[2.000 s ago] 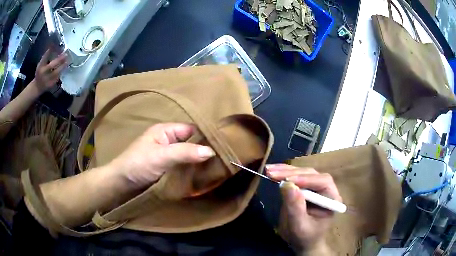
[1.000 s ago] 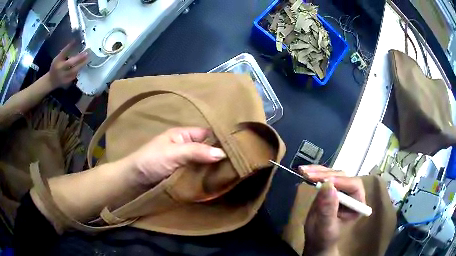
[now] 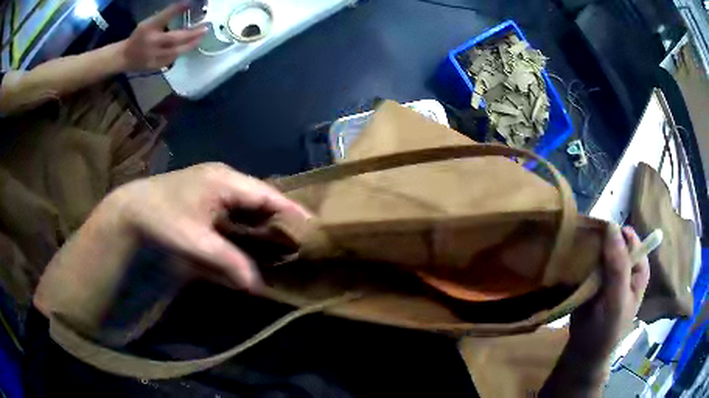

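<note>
A tan tote bag (image 3: 435, 245) lies across my lap with its dark opening towards me and an orange lining (image 3: 466, 289) showing inside. One handle (image 3: 466, 151) arches over the far side, the other loops at the near left, around my left forearm. My left hand (image 3: 198, 221) is blurred, its thumb and fingers around the left end of the rim. My right hand (image 3: 618, 284) grips the bag's right end and also holds the white-handled tool (image 3: 647, 245). The tool's metal shaft is hidden.
A blue bin (image 3: 561, 128) of tan scraps and a clear tray (image 3: 342, 136) stand on the dark surface beyond the bag. Another person's hand (image 3: 167, 39) is at the upper left by a white machine (image 3: 288, 27). Other tan bags (image 3: 665, 245) lie at the right.
The bag has turned and its opening is stretched wide sideways. My left hand has moved left to the rim's end. My right hand has moved right and up onto the bag, the tool tip away from the handle.
</note>
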